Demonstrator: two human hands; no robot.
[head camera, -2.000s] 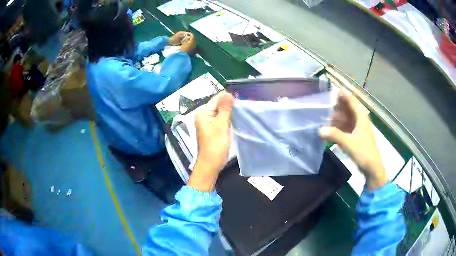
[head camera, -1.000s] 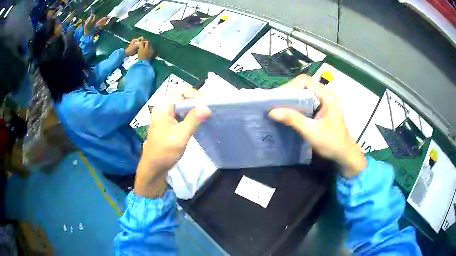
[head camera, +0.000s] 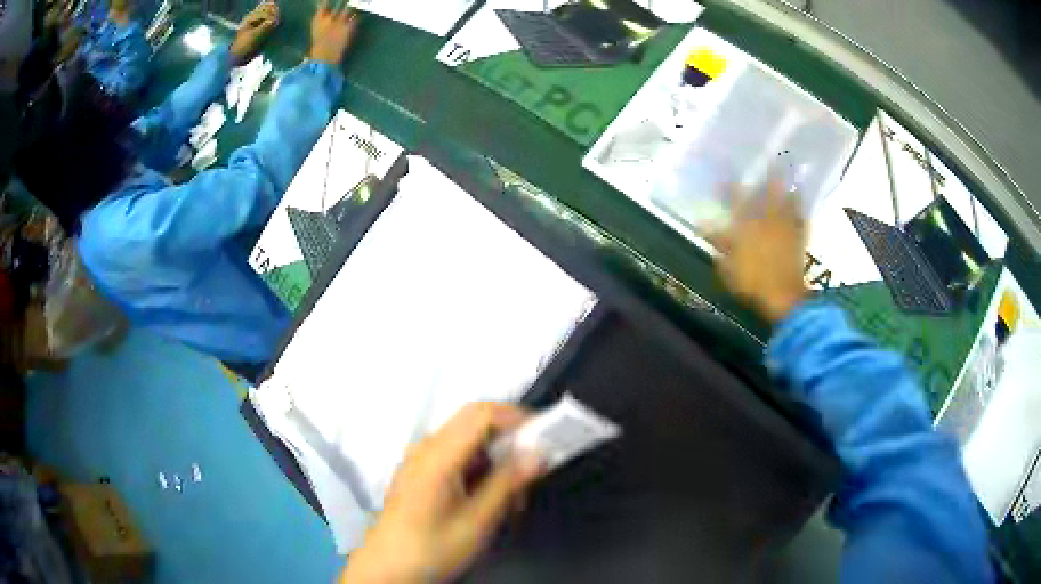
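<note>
My left hand holds a small white label in its fingertips over the black tray. The tray's left bay is covered by a plain white sheet or sleeve; its right bay shows black. The bagged tablet lies in the open white gift box base on the conveyor, beside a yellow piece and a crumpled clear bag. My right hand, blurred, is at the tablet's near edge with fingers extended; whether it touches is unclear.
White and green printed box lids alternate with open boxes along the green conveyor. Another lid stands beyond the tray. A person in a blue smock works at the left, with small white pieces near their hands. A carton is on the floor.
The bagged tablet has gone from both hands into the open box on the right. My left hand has picked up the label from the tray. The view has moved closer to the tray.
</note>
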